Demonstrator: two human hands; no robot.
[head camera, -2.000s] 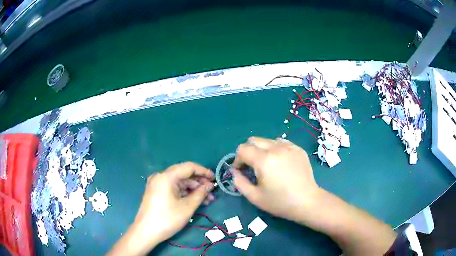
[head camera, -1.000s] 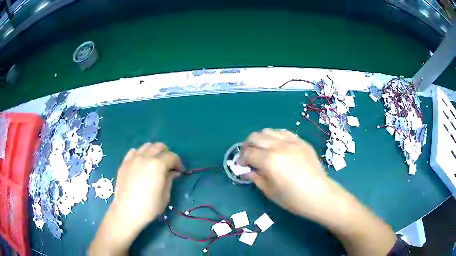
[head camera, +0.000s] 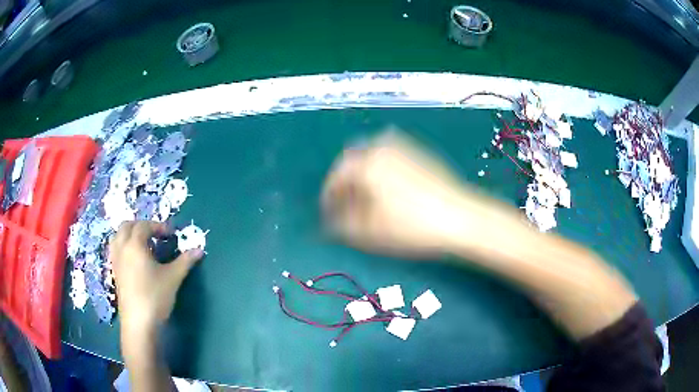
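Note:
My left hand (head camera: 149, 268) is at the right side of the pile of notched discs (head camera: 115, 199). Its thumb and forefinger are apart, with the thumb tip at the lower edge of a single white notched disc (head camera: 191, 239). My right hand (head camera: 387, 191) is strongly blurred above the middle of the bench; whether it holds anything cannot be seen. Several white square pads (head camera: 390, 296) with red and dark wire leads (head camera: 306, 318) lie at the front middle. A round grey housing with something white inside (head camera: 470, 27) stands on the belt.
Another housing (head camera: 198, 44) stands on the belt (head camera: 322, 38) at the left, with smaller round parts farther left. A red tray (head camera: 38, 245) is at far left. Two lead piles (head camera: 544, 164) (head camera: 650, 168) lie right. A white slotted tray (head camera: 692, 230) is at the right edge.
My left hand has let go of the wires and moved left to the discs. My right hand has moved up a little. The housing is gone from the bench middle; one now shows on the belt.

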